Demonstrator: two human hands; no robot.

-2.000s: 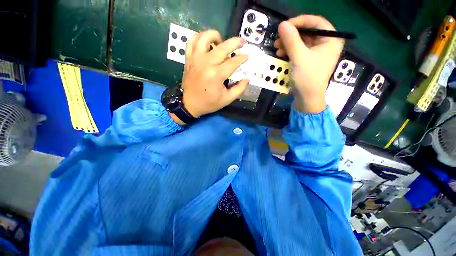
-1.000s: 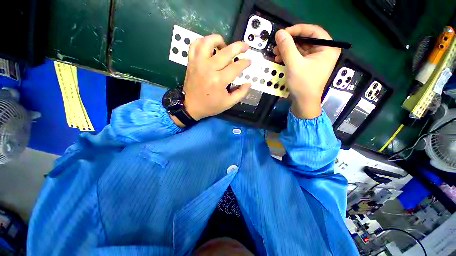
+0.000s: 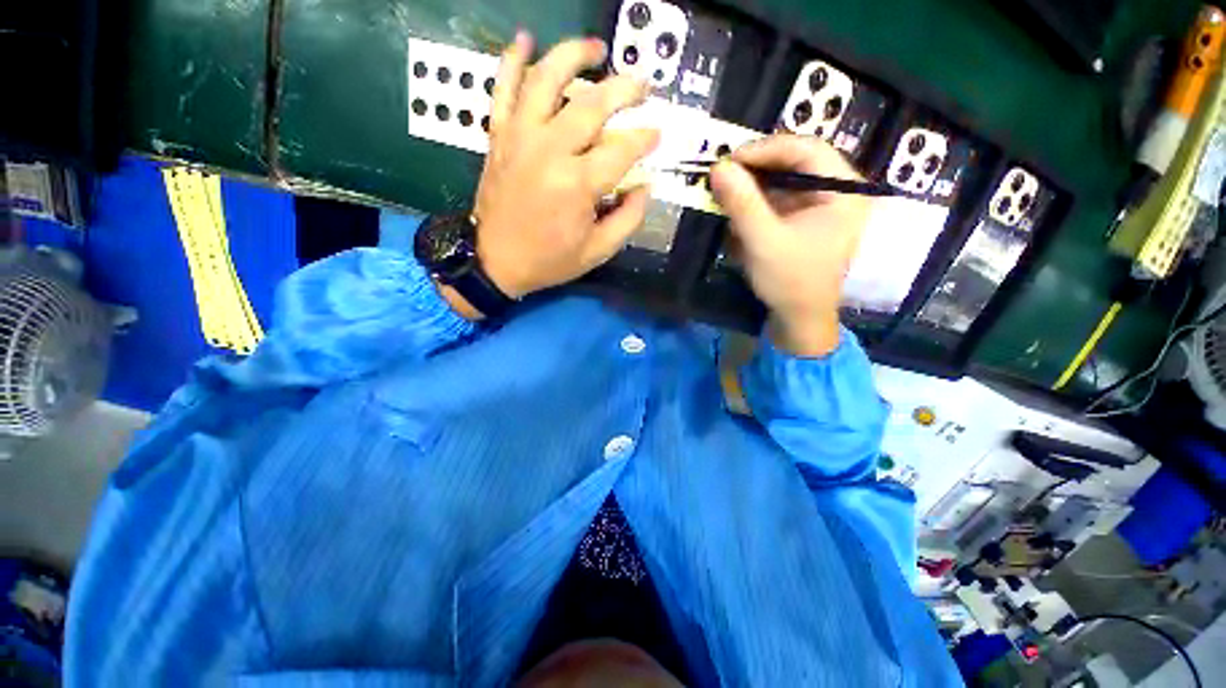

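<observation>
My right hand (image 3: pixel 796 235) holds the black tweezers (image 3: pixel 820 180), tip pointing left onto the adhesive strip near my left fingers. My left hand (image 3: pixel 558 175) lies over the white adhesive strip (image 3: pixel 453 94) with its fingers spread, pressing or holding it; the grip under the fingers is hidden. The strip has two rows of dark round dots and runs across the phones. The black phone tray (image 3: pixel 1042 255) holds several phones, camera ends away from me. The leftmost phone's camera area (image 3: pixel 649 40) shows just above my left fingers.
A white machine (image 3: pixel 941 430) with a metal jig is at the lower right. Yellow dotted strips (image 3: pixel 211 262) lie on a blue surface at left beside a fan (image 3: pixel 47 343). An orange-handled tool (image 3: pixel 1191 74) and bundled yellowish strips (image 3: pixel 1167 235) are at the right.
My right hand and the tweezers have moved down and left, from the leftmost phone's camera area to the strip. The second phone's camera area is now uncovered. My left hand stays on the strip.
</observation>
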